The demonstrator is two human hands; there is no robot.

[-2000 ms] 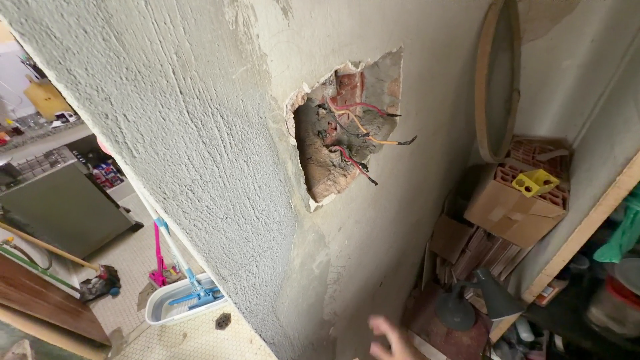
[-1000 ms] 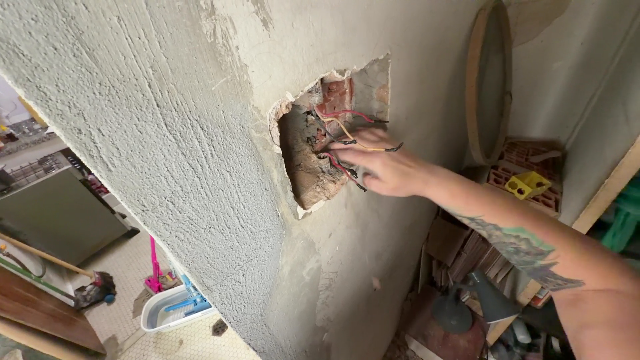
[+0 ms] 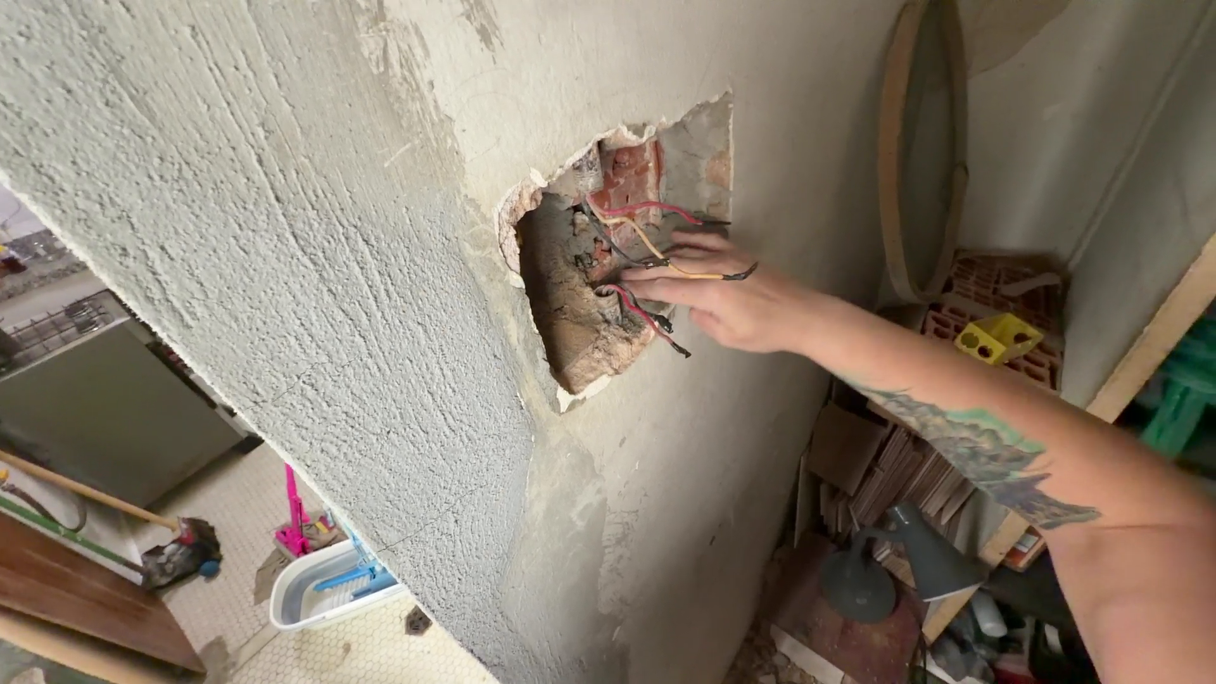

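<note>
My right hand (image 3: 736,294) reaches in from the right, its fingers stretched into a ragged hole (image 3: 579,361) in the plastered wall. The fingertips lie at the grey mortar inside, among the electrical wires, and seem to grip nothing. A yellow wire (image 3: 646,239) with a black-taped end passes in front of the fingers. A red wire (image 3: 655,206) runs above them, and another red wire (image 3: 635,309) with dark ends hangs below from a conduit opening (image 3: 606,291). Red brick (image 3: 629,176) shows at the top of the hole. My left hand is out of view.
Rough grey plaster (image 3: 380,285) covers the wall's left side. At right are an oval wooden frame (image 3: 888,152), hollow bricks (image 3: 1045,290), a yellow plastic piece (image 3: 997,339) and a dark desk lamp (image 3: 936,556). A mop bucket (image 3: 285,594) and broom (image 3: 180,551) stand at lower left.
Two seconds ago my right hand was low at the frame's bottom edge; it has since risen to the hole, its fingers now inside among the wires.
</note>
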